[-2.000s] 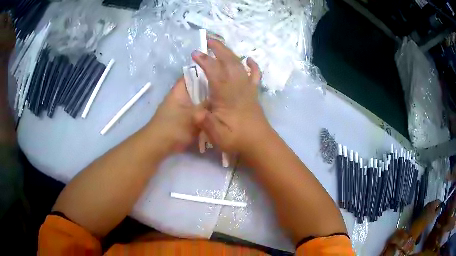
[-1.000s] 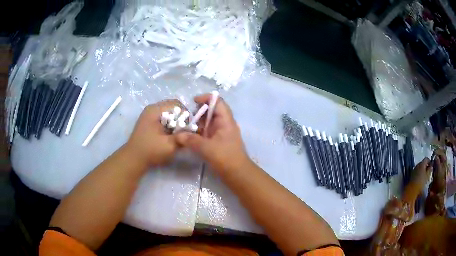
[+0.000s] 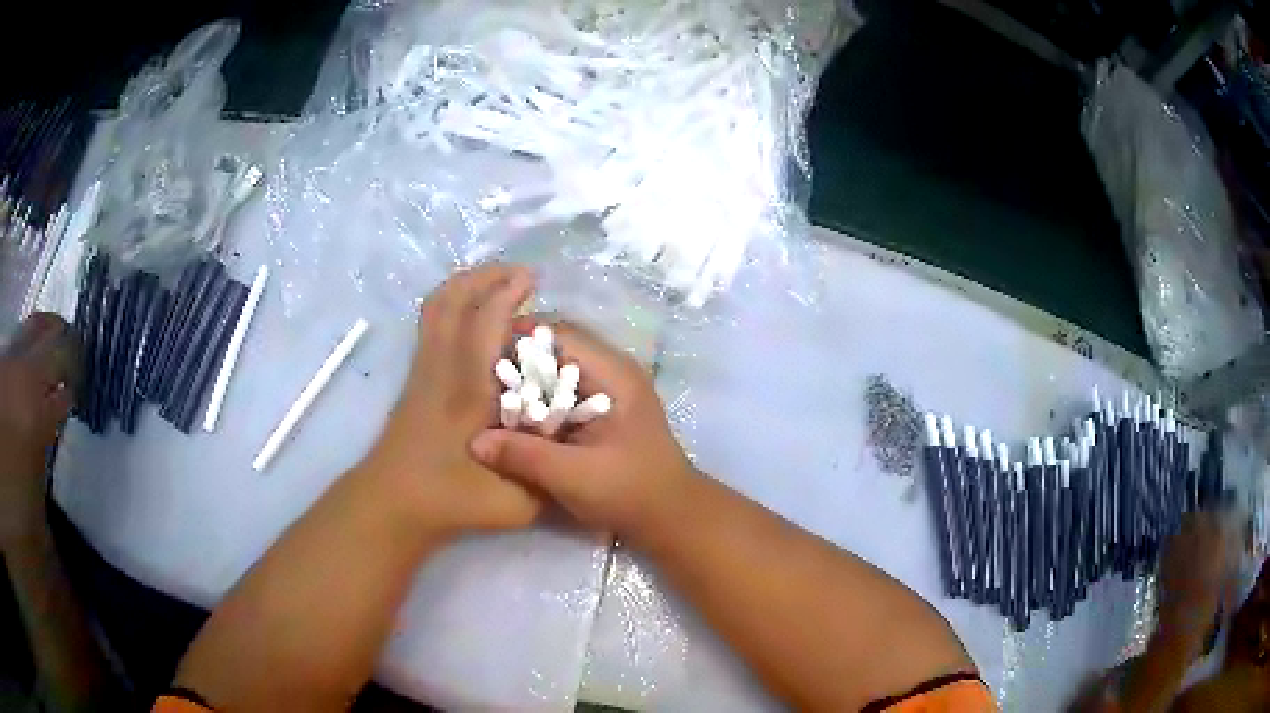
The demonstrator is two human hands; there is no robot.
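A bundle of white plastic rods point(image 3: 539, 379) stands in my hands at the middle, its round ends facing up towards the camera. My right hand point(image 3: 599, 432) is closed around the bundle from the right, its thumb across the front. My left hand point(image 3: 467, 390) lies against the bundle's left side, its fingers raised and partly straight. The lower parts of the rods are hidden by the hands. A large open clear bag of white rods point(image 3: 655, 139) lies beyond my hands. One loose white rod point(image 3: 311, 396) lies slanting on the whitish table point(image 3: 780, 557) to the left.
Dark tubes point(image 3: 153, 341) and a crumpled clear bag point(image 3: 174, 153) lie at left. Assembled tubes with white tips point(image 3: 1059, 515) lie in a row at right, beside small metal parts point(image 3: 891, 422). Other people's hands are at both edges. A dark green surface point(image 3: 933, 181) lies beyond.
The white rods, earlier spread between both hands with some apart, are now gathered in my right hand. My left hand's fingers have opened upward. A neighbour's hand has appeared at the left edge.
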